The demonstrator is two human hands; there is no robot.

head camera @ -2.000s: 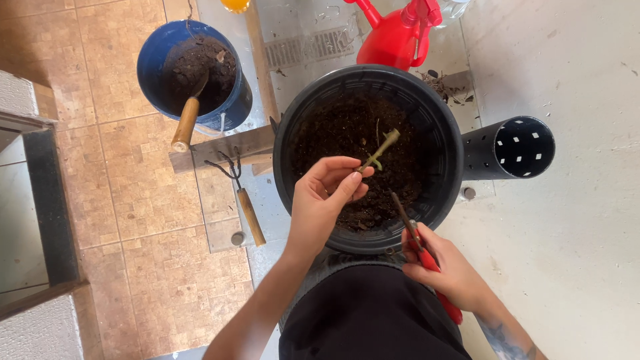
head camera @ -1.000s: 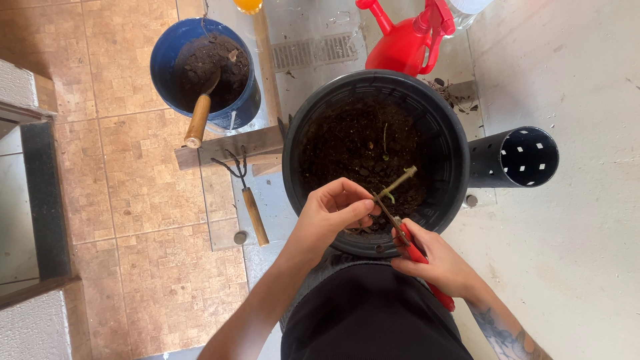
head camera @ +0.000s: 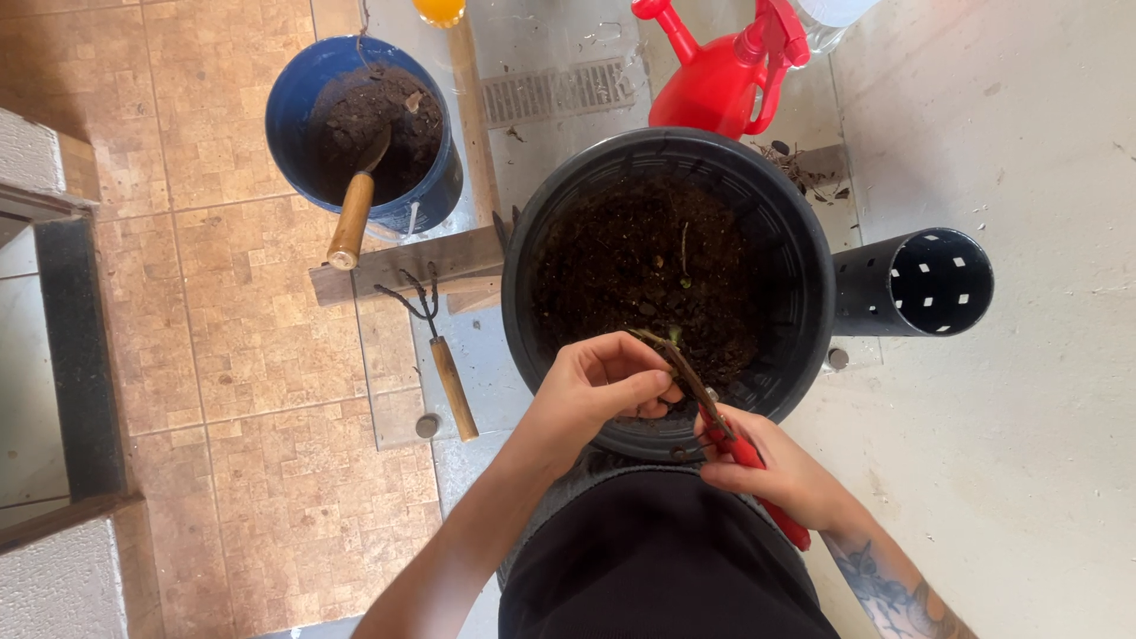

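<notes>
My left hand (head camera: 612, 377) pinches a small plant cutting (head camera: 652, 337) between thumb and fingers, over the near side of a large black plastic pot (head camera: 803, 213). The pot holds dark potting soil (head camera: 621, 240) with a thin stem piece (head camera: 684, 248) lying on it. In my right hand (head camera: 772, 461) are red-handled pruning shears (head camera: 745, 453). Their blades reach up to the cutting beside my left fingertips; whether the blades touch it is hard to tell. Part of the cutting is hidden behind the blades and fingers.
A blue bucket (head camera: 293, 115) of soil holds a wooden-handled trowel (head camera: 353, 217). A hand cultivator (head camera: 453, 386) lies on the glass tabletop (head camera: 390, 390). Beyond the pot stands a red spray watering can (head camera: 710, 89); at right lies a perforated black plastic pot (head camera: 865, 284). An orange object (head camera: 439, 9) is at the top.
The shears have moved from beside the cutting up to it. The pale stem end that stuck out above my left fingers earlier is no longer seen pointing to the upper right.
</notes>
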